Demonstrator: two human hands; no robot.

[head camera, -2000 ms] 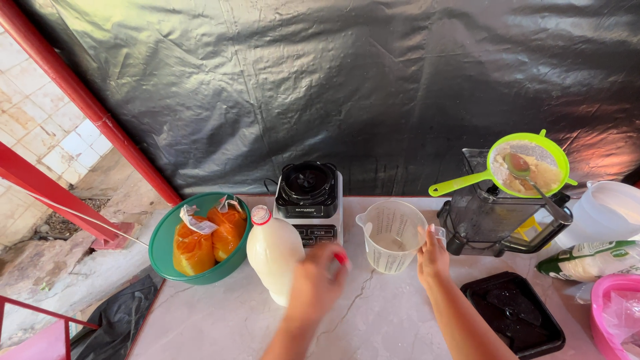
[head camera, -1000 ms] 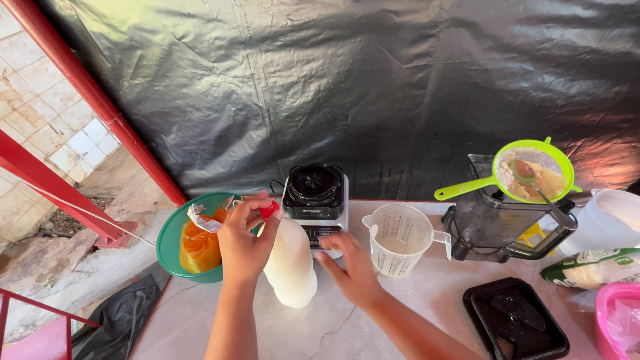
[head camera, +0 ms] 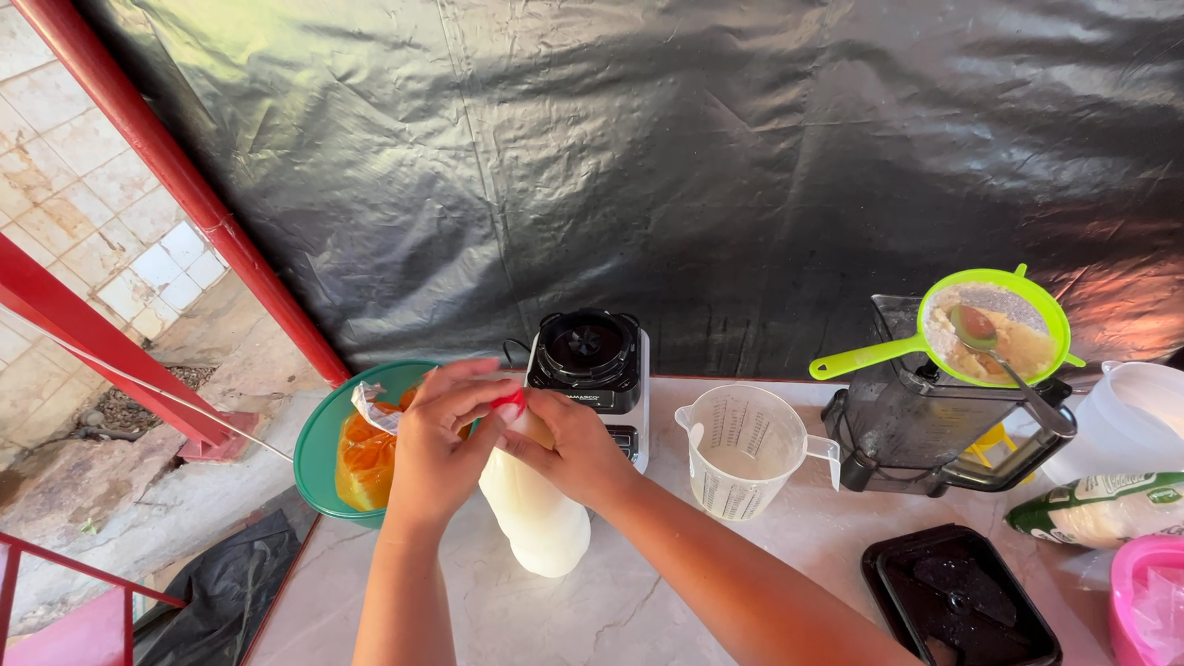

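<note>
A plastic bottle of white liquid [head camera: 538, 513] stands tilted in view on the table, its neck between my hands. The fingers of my left hand [head camera: 453, 435] are on the red bottle cap [head camera: 508, 404] at the mouth. Around the neck, just right of the cap, is my right hand [head camera: 578, 444]. Behind the bottle sits a blender base [head camera: 592, 356]. A clear measuring jug [head camera: 743, 462] stands to the right of it. At left, a green basin [head camera: 314, 462] holds orange contents in plastic bags [head camera: 365, 458], partly hidden by my left hand.
A green strainer [head camera: 953, 363] with pale pulp and a metal spoon [head camera: 1013, 370] rests on the blender jar [head camera: 911, 421]. Near it are a black lid [head camera: 962, 601], a white container [head camera: 1124, 425], a green and white bag [head camera: 1101, 509] and a pink container [head camera: 1142, 592]. Black plastic sheeting [head camera: 647, 166] hangs behind.
My right hand has left the measuring jug's handle and come to the bottle's neck. The red cap, held away from the bottle two seconds ago, is now at its mouth under my left fingers.
</note>
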